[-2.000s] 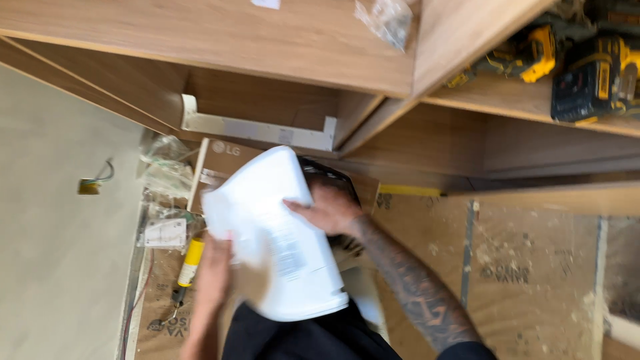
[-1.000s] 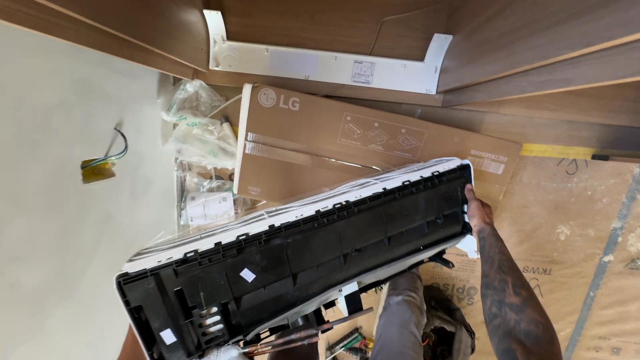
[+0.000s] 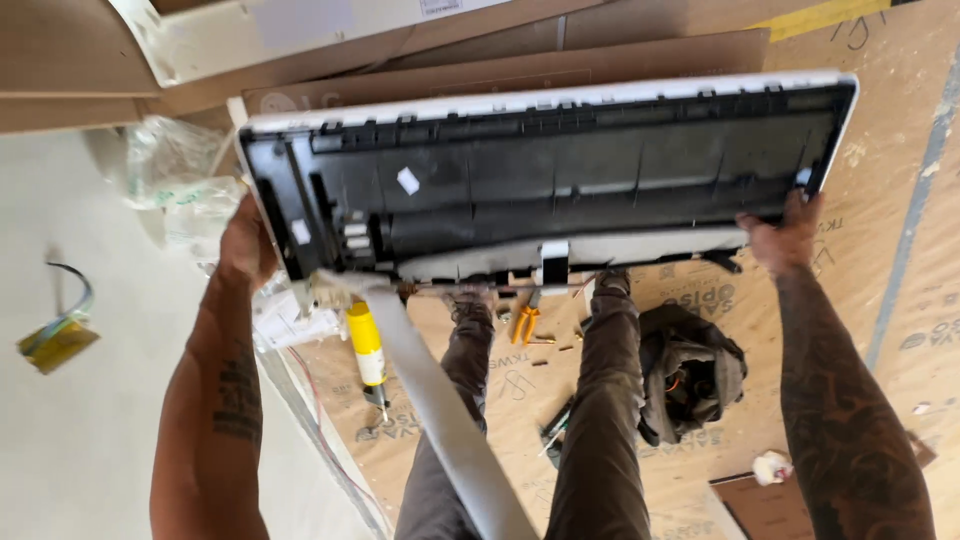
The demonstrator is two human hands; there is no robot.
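An air conditioner indoor unit (image 3: 555, 165), its black back side facing me and its white casing along the top edge, is held up between both hands. My left hand (image 3: 249, 244) grips its left end, the fingers partly hidden behind it. Around the lower right corner closes my right hand (image 3: 787, 229), the thumb on the black back. A wrapped white pipe bundle (image 3: 442, 405) hangs from the unit's lower left toward my body. A thin copper pipe (image 3: 502, 289) runs along the lower edge.
Behind the unit lies an LG cardboard box (image 3: 712, 56), below a white mounting bracket (image 3: 300, 34). On the covered floor are a yellow torch cylinder (image 3: 365, 341), orange-handled pliers (image 3: 526, 321) and an open dark bag (image 3: 690, 371). Plastic bags (image 3: 176, 161) lie left; wires (image 3: 71, 322) protrude from the wall.
The white sheet-like piece seen two seconds ago is out of view. Since one second ago the unit has turned closer to level, and its wrapped pipe bundle now shows. My left hand has come into view.
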